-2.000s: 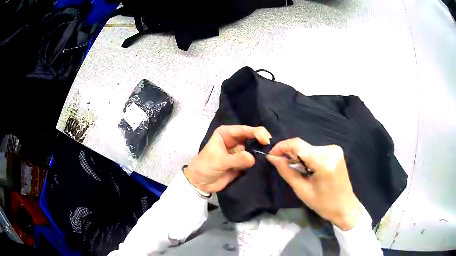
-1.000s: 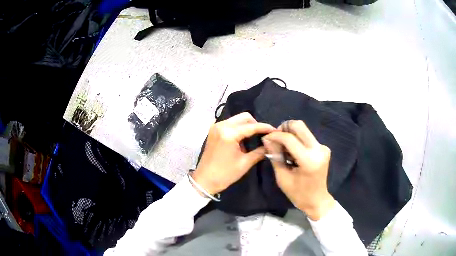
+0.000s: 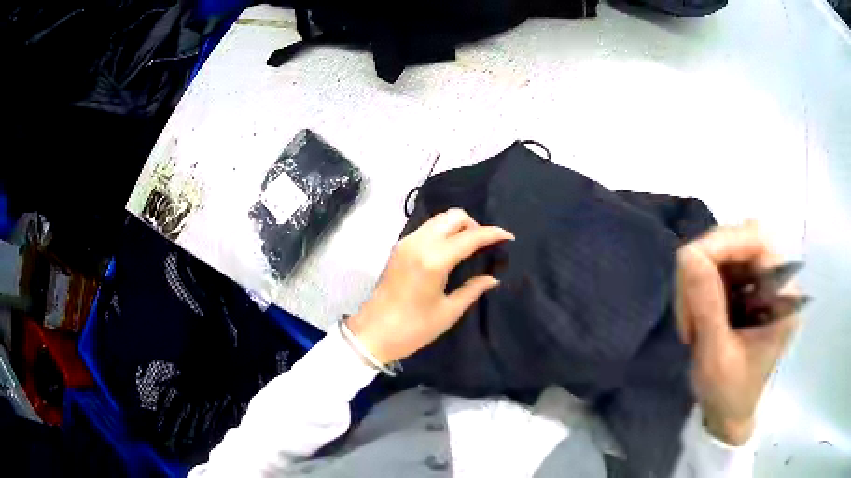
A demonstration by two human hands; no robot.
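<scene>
The dark striped garment [image 3: 588, 271] lies bunched on the white table in front of me, with thin dark loops at its upper edge. My left hand [image 3: 434, 280] is on the garment's left part, thumb and forefinger around a fold of dark cloth. My right hand [image 3: 732, 317] is raised at the garment's right side, blurred. It holds small thread snips [image 3: 782, 288] in the palm, their two short blades apart and pointing right. Needle and thread cannot be made out.
A clear bag with dark contents [image 3: 322, 201] and a white label lies left on the white table [image 3: 392, 112]. Black clothes [image 3: 411, 37] lie at the far edge. A blue crate with dark clothing [image 3: 187, 345] stands at lower left, beside orange-red items [image 3: 51, 364].
My right hand has moved away to the right from the cloth beside my left hand, and the snips' blades now stick out. My left hand stays at the fold. The view has shifted slightly.
</scene>
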